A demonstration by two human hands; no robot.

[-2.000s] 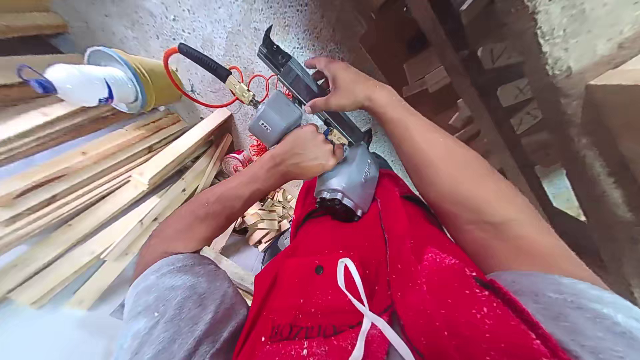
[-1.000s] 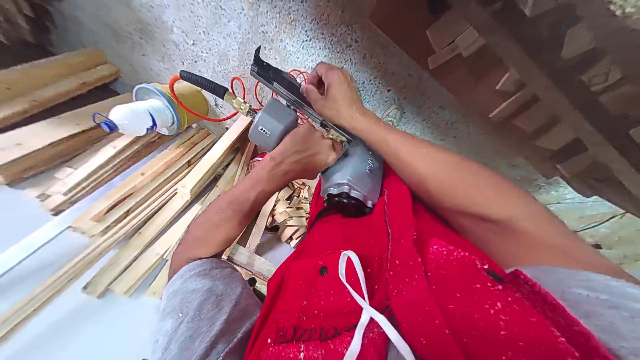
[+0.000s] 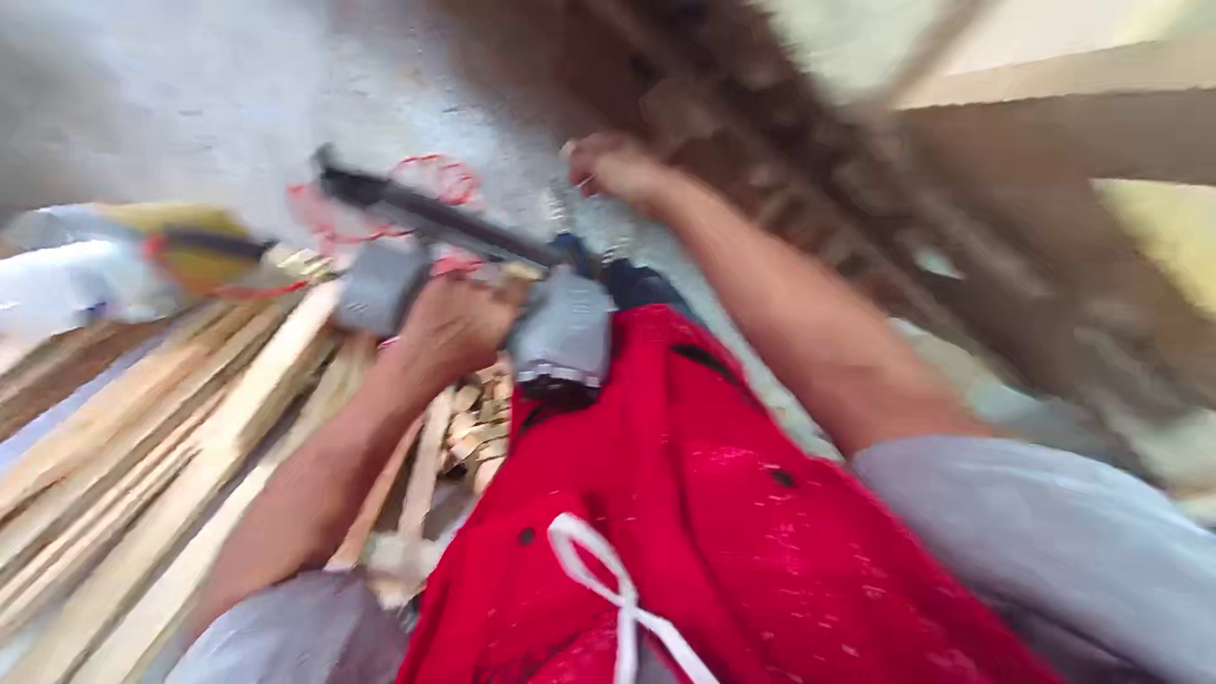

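My left hand (image 3: 465, 318) is closed around the handle of a grey pneumatic nailer (image 3: 560, 328), which lies against the front of my red apron. The nailer's long dark magazine (image 3: 446, 220) points up and to the left. An air hose (image 3: 214, 244) with a brass fitting runs from the grip end. To the right of the magazine, apart from the nailer, is my right hand (image 3: 613, 171), its fingers partly curled. Blur hides whether anything small is between them.
Long wooden strips (image 3: 218, 437) lie at the left, with short wood offcuts (image 3: 475, 423) beside my apron. A yellow bucket (image 3: 195, 223) and a white bottle (image 3: 81, 275) stand at upper left. Red coiled hose (image 3: 437, 180) lies on the floor beyond the nailer. Blurred timber structure (image 3: 1045, 133) fills the right.
My right hand has come off the nailer's magazine and moved away to the right. My left hand still holds the handle. The view has swung and is now blurred.
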